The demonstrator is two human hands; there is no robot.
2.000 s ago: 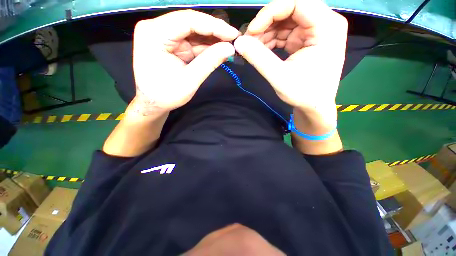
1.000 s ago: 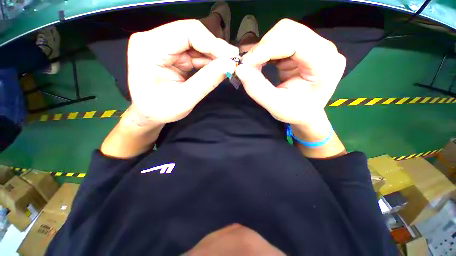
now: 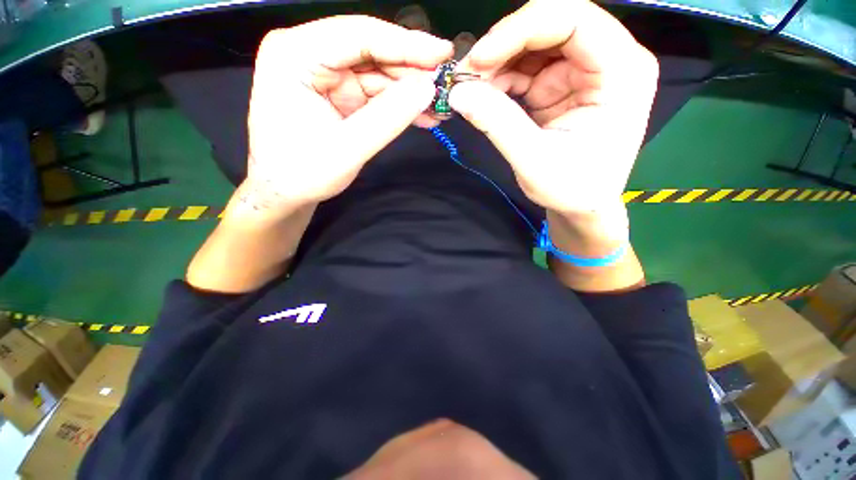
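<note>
A fingertip-sized circuit board (image 3: 442,99), green with dark and shiny parts, is held between both hands above the lap. My left hand (image 3: 324,112) pinches it from the left between thumb and fingers. My right hand (image 3: 568,112) touches it from the right with thumb and fingertips, where a short thin dark lead (image 3: 466,76) shows. The fingertips hide part of the board. A blue wrist strap (image 3: 589,256) is on my right wrist, and its thin blue cord (image 3: 483,178) runs over the lap.
The bench edge (image 3: 235,11) curves across the top. Cardboard boxes (image 3: 80,412) stand on the floor at lower left, and more boxes (image 3: 774,347) at lower right. Yellow-black tape (image 3: 741,196) marks the green floor. Another person's shoe (image 3: 86,84) shows at upper left.
Both hands have moved up toward the bench edge since one second ago. The small board is turned, and its green face now shows more between the fingers.
</note>
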